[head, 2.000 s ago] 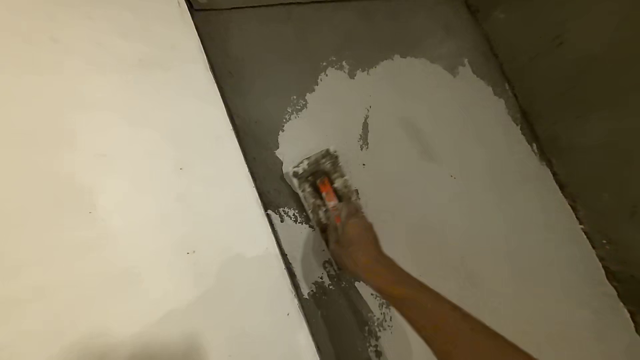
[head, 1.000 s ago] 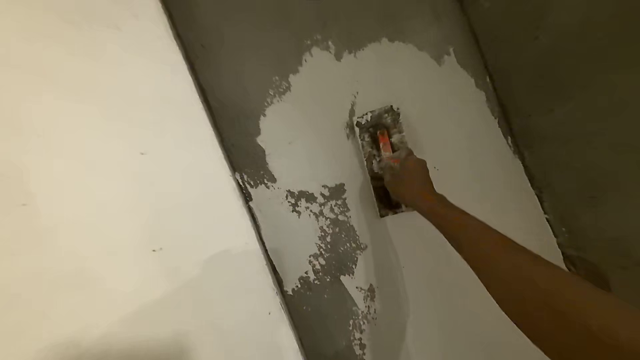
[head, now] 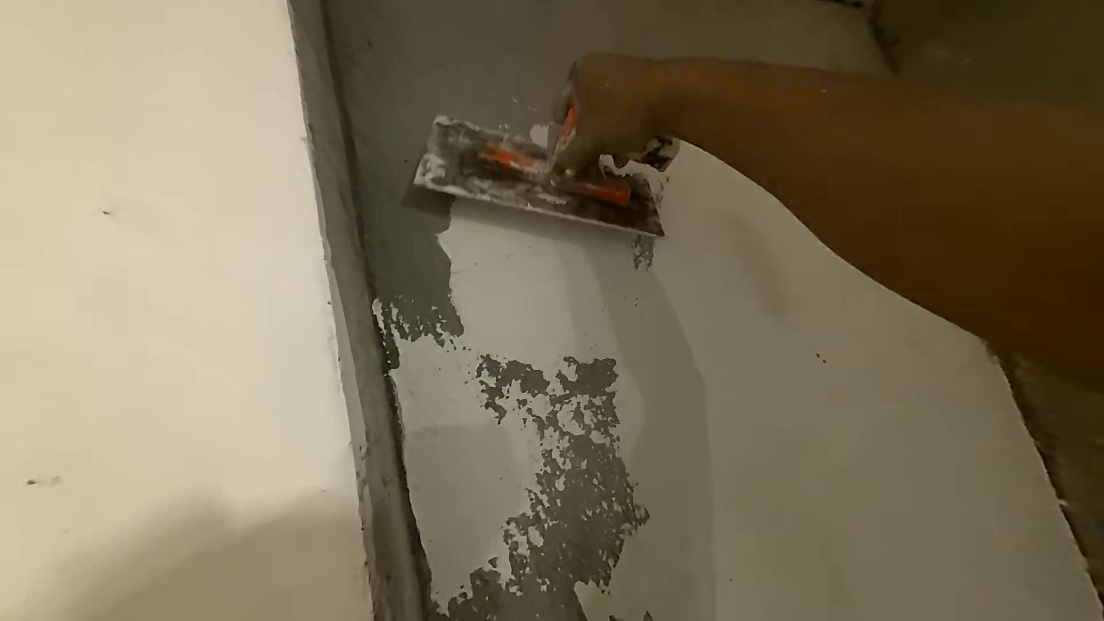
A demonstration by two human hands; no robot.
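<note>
My right hand (head: 608,112) is closed around the orange handle of a rectangular plastering trowel (head: 539,181), in the upper middle of the head view. The trowel's blade lies crosswise, smeared with white plaster, over the upper part of a grey wall panel (head: 397,250). White plaster (head: 819,466) covers much of that panel below and right of the blade. Ragged grey patches (head: 578,492) show through it at the lower middle. Fingers of the hand are partly hidden behind the handle. My left hand is out of view.
A smooth pale surface (head: 164,259) fills the left side, bearing small dark marks. Between it and the panel runs a grey edge strip (head: 354,345) with a dark line. A darker surface (head: 992,52) lies at the upper right, and a rough dark edge (head: 1035,448) borders the plaster at right.
The trowel has turned from upright to crosswise, and my forearm now comes in from the right rather than the lower right. The view has moved closer to the wall.
</note>
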